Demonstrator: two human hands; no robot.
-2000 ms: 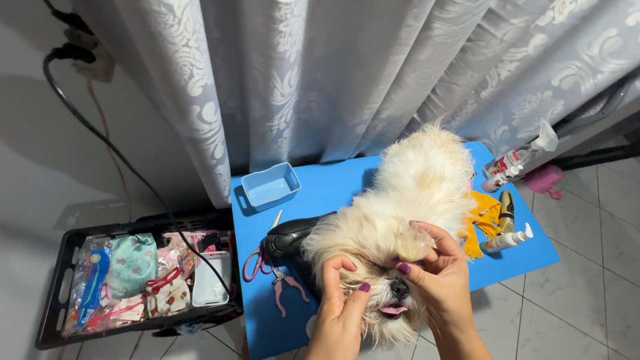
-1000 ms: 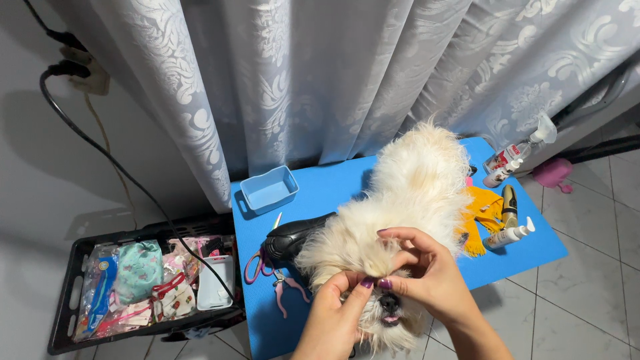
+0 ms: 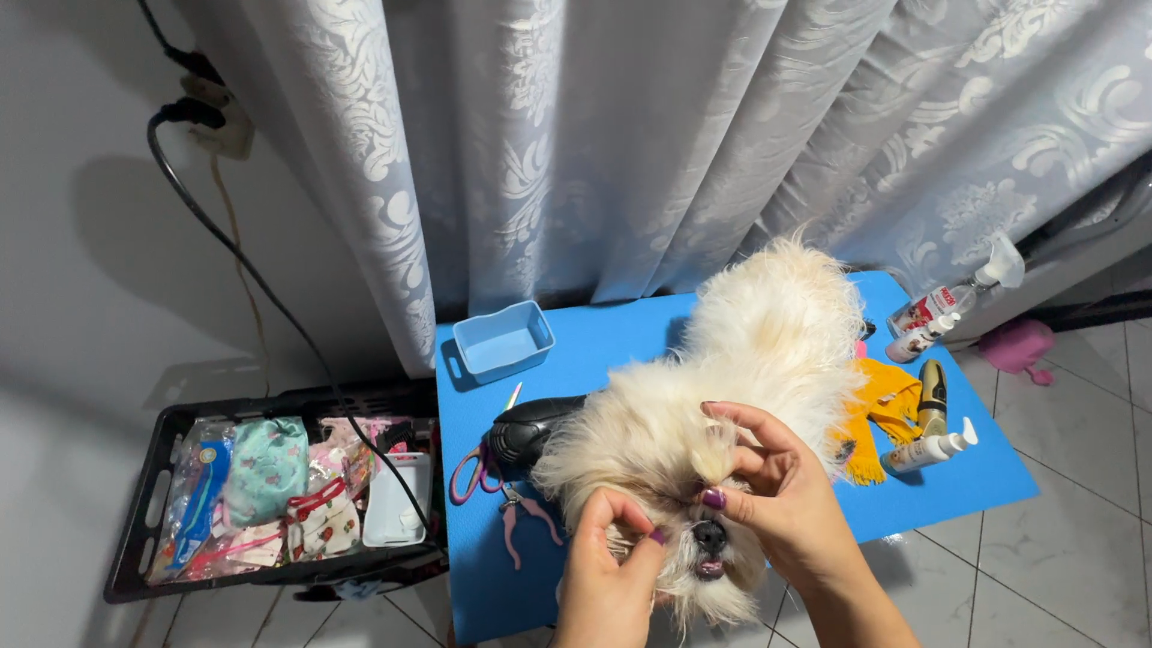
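Observation:
A long-haired cream dog lies on a blue-topped table, its face toward me and its mouth slightly parted. At the side of its muzzle, my left hand pinches face hair between thumb and forefinger. Above the nose, my right hand has its thumb and fingers around a tuft of the dog's head hair. Left of the dog's head lie a black hair dryer, scissors with purple handles and pink nail clippers. The dog's eyes are hidden by hair and fingers.
A blue plastic bin stands at the table's back left. On the right are a spray bottle, pump bottles, a yellow cloth and a gold clipper. A black crate of packaged items and a hanging cable are at left.
My left hand has moved away from my right hand, down beside the muzzle; one second ago they were together above the nose. My right hand remains at the head hair.

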